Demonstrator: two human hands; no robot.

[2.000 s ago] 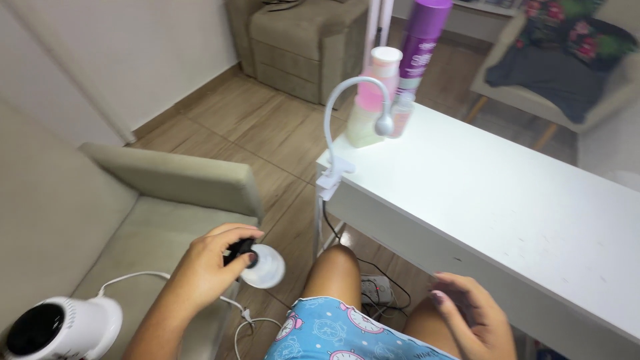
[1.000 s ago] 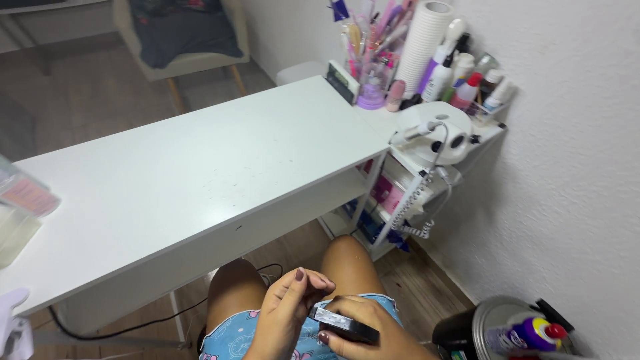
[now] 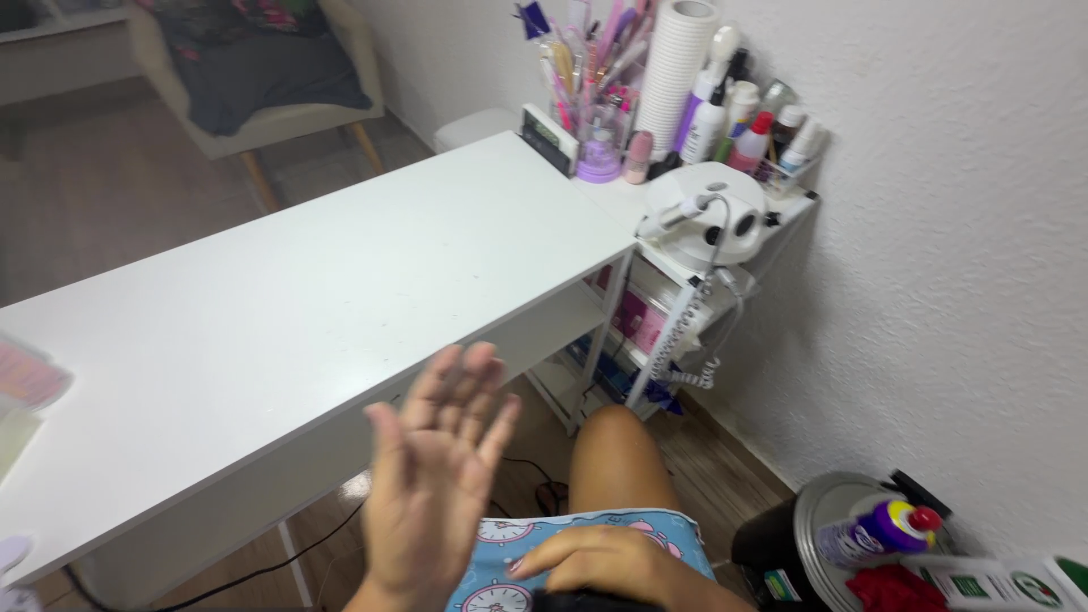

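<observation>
My left hand [image 3: 438, 476] is raised before the front edge of the white table [image 3: 340, 306], palm up and fingers apart, holding nothing. Low over my lap, my right hand [image 3: 612, 561] rests near the blue printed shorts [image 3: 501, 595], its fingers curled. A black object [image 3: 586, 602] lies beneath it at the bottom edge of the view, mostly cut off; its kind and how the hand holds it cannot be told.
A white nail drill machine [image 3: 710, 212] with a coiled cord stands on a shelf cart at right. Behind it are bottles, a paper towel roll [image 3: 676, 76] and a holder of brushes. An aerosol can [image 3: 884, 531] lies on a dark bin at lower right. A chair [image 3: 255, 127] stands beyond the table.
My hands, close together around a black object one second ago, are now apart. The left one has risen with its palm showing. The translucent round item seen at first is out of view.
</observation>
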